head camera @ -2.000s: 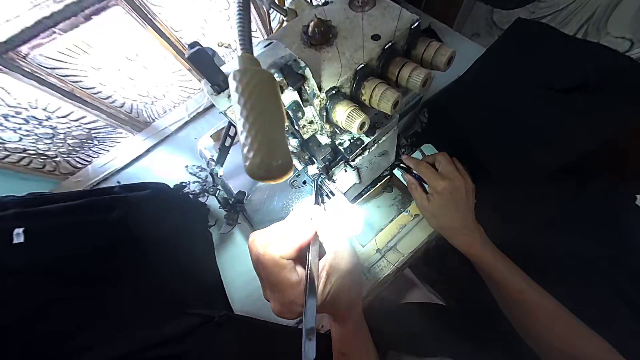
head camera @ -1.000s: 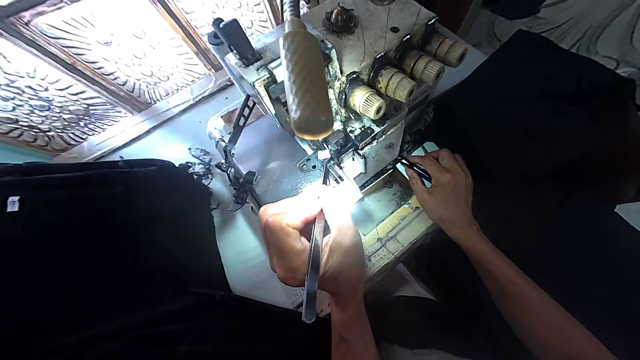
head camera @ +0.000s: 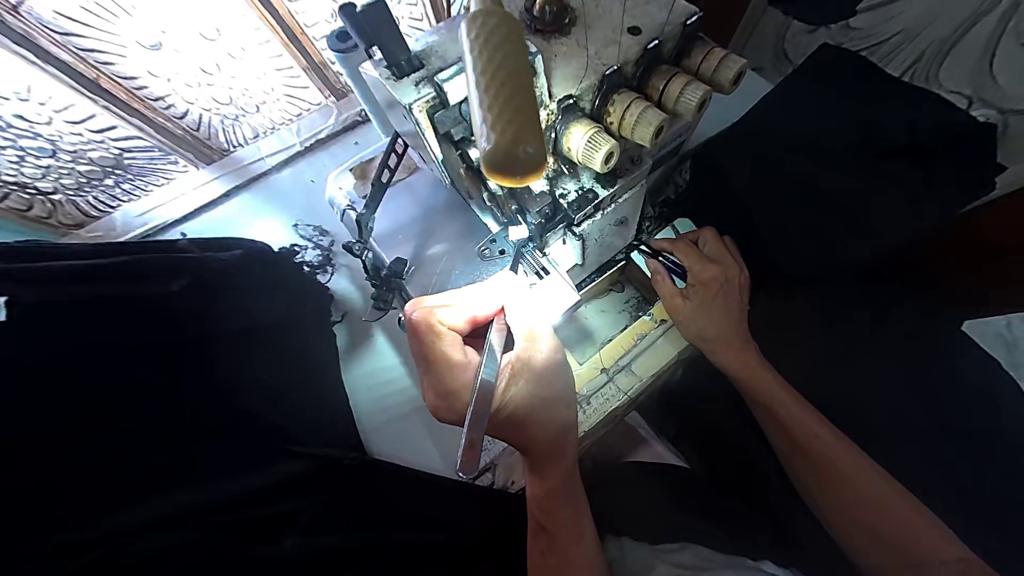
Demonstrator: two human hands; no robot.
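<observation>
My left hand point(head camera: 496, 360) grips metal tweezers point(head camera: 482, 400), with their tips up at the needle area of an overlock sewing machine point(head camera: 592, 48) and their blunt end toward me. Bright lamp light washes out its fingers. Just above the tips are the presser foot and needle plate point(head camera: 534, 262). My right hand point(head camera: 708, 292) rests at the machine's lower right side, with its fingers around a small dark object point(head camera: 668, 264) that is partly hidden; its kind is unclear. Several cream tension knobs point(head camera: 590, 146) line the machine's front.
A lamp with a tan ribbed cover point(head camera: 506, 100) hangs in front of the machine. Black fabric point(head camera: 160, 384) lies on the left of the pale table point(head camera: 392, 400), and more black fabric point(head camera: 832, 160) on the right. Dark thread scraps point(head camera: 312, 252) lie near a carved panel point(head camera: 96, 160).
The view has shifted somewhat since the oldest frame. My left hand still holds the tweezers at the needle area, and my right hand stays beside the machine.
</observation>
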